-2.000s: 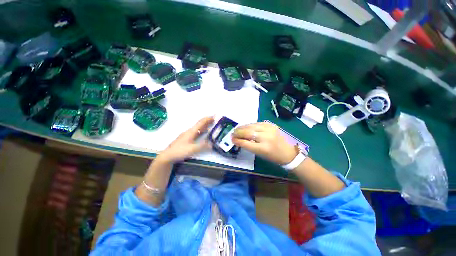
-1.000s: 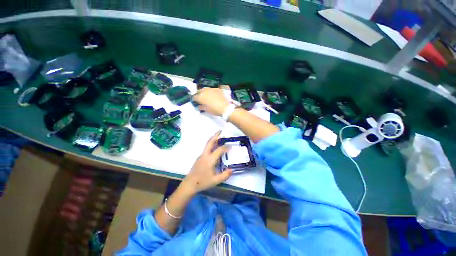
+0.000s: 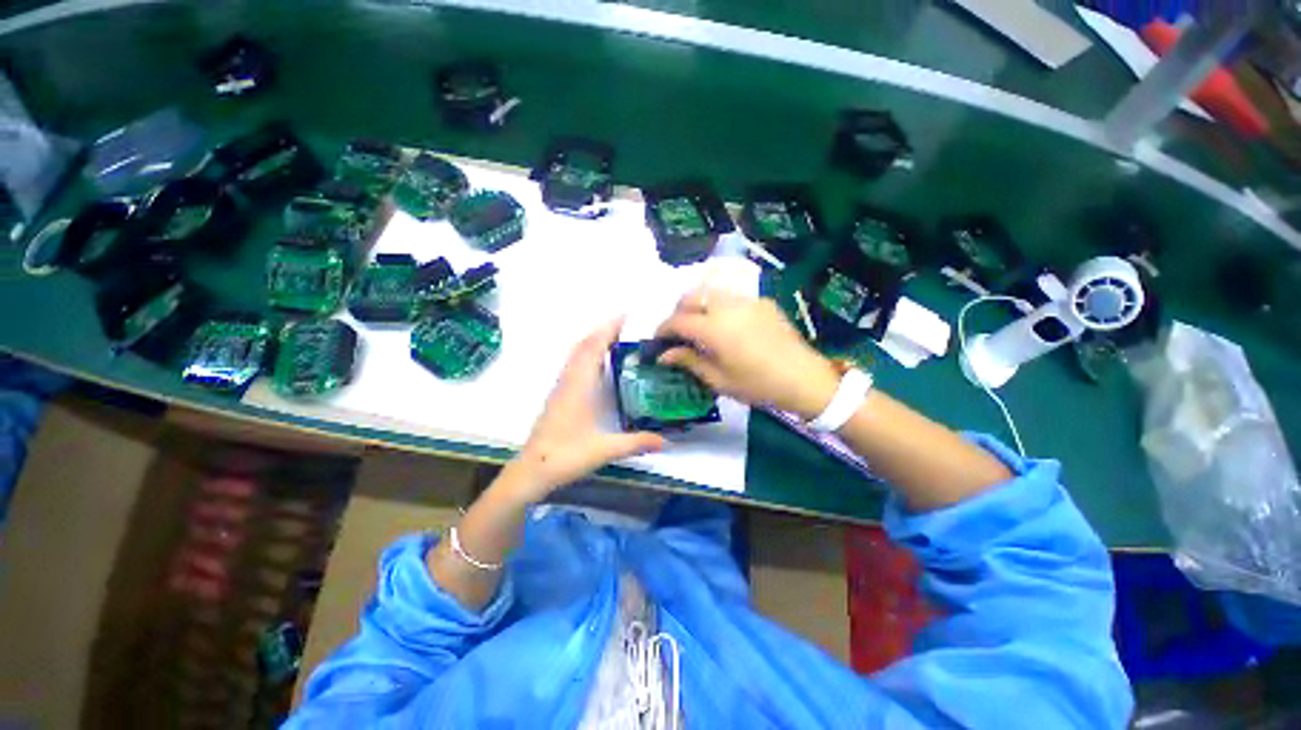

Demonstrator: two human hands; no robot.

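Note:
A black square housing (image 3: 628,414) with a green circuit board (image 3: 665,395) in its opening is over the front right of the white work sheet (image 3: 557,307). My left hand (image 3: 571,421) holds the housing at its left and front sides, thumb along the front edge. My right hand (image 3: 742,347) has its fingertips on the board's upper edge; what lies under them is hidden. Loose green circuit boards lie on the left part of the sheet, one of them (image 3: 457,340) nearest the hands.
Fitted units (image 3: 685,218) stand along the back and right of the sheet. A white fan (image 3: 1049,317) with a cable, a small white pad (image 3: 915,331) and a clear plastic bag (image 3: 1220,456) are at right. Black housings (image 3: 143,302) crowd the left. A purple-edged flat thing (image 3: 825,442) shows beneath my right wrist.
My right hand has come back from the loose boards to the housing. The housing showed a white inside before and now shows a green board. One board has gone from the back of the sheet.

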